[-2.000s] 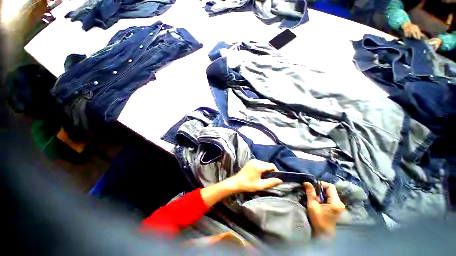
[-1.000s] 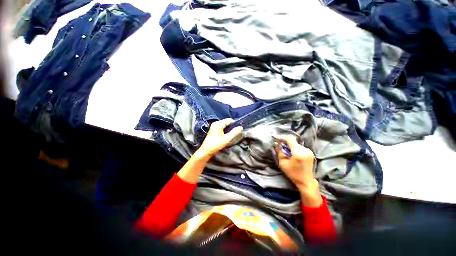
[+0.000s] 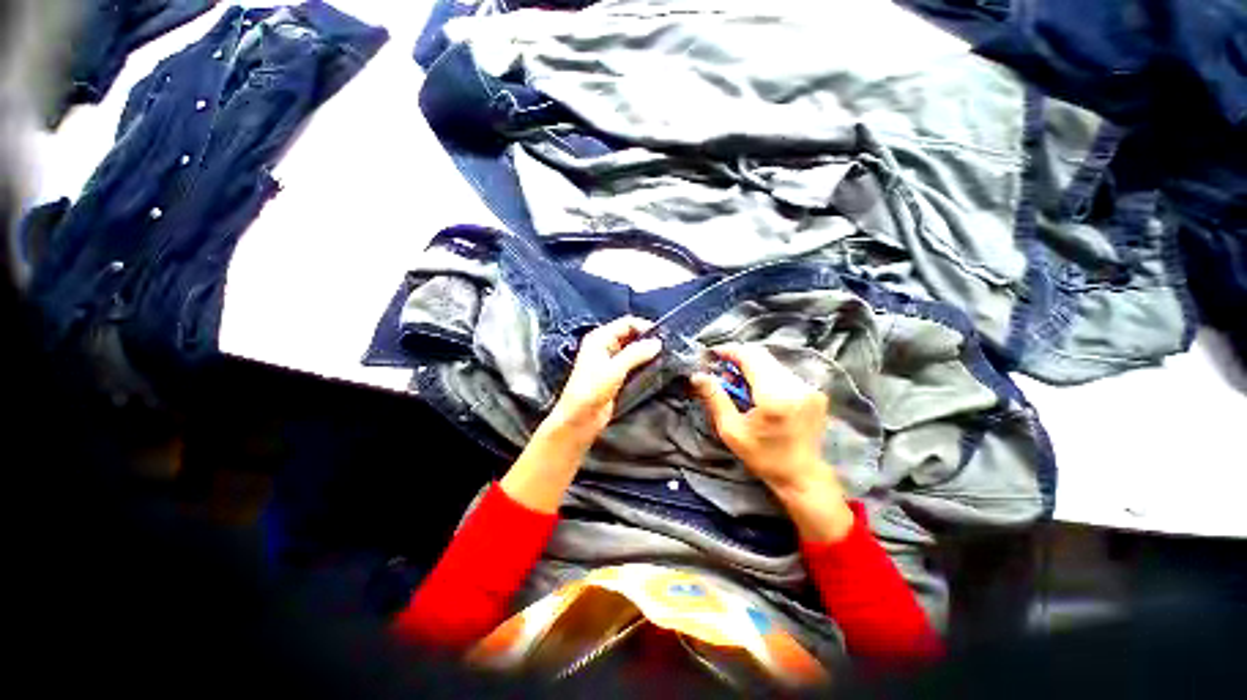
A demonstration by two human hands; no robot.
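Note:
A denim garment (image 3: pixel 916 397), pale grey inside out with dark blue edges, lies over the near table edge and hangs toward my lap. My left hand (image 3: pixel 606 372) pinches its dark edge seam between thumb and fingers. My right hand (image 3: pixel 766 410) is just to the right, fingers closed around small bluish thread snips (image 3: pixel 733 386). The snips are mostly hidden in the palm, and their tips point toward the seam near my left fingertips. One pale snap shows on a dark strip below my hands. Any loose thread is too fine to see.
Another pale inside-out garment (image 3: pixel 766 110) lies just beyond on the white table (image 3: pixel 322 274). A dark blue garment with a row of snaps (image 3: pixel 137 233) lies at the left. More dark denim (image 3: pixel 1135 69) is at the far right. A patterned apron (image 3: pixel 656 602) covers my lap.
Over the last second my right hand has moved left, close to my left hand. Earlier, my view swung and the worked garment was shifted and spread nearer to me.

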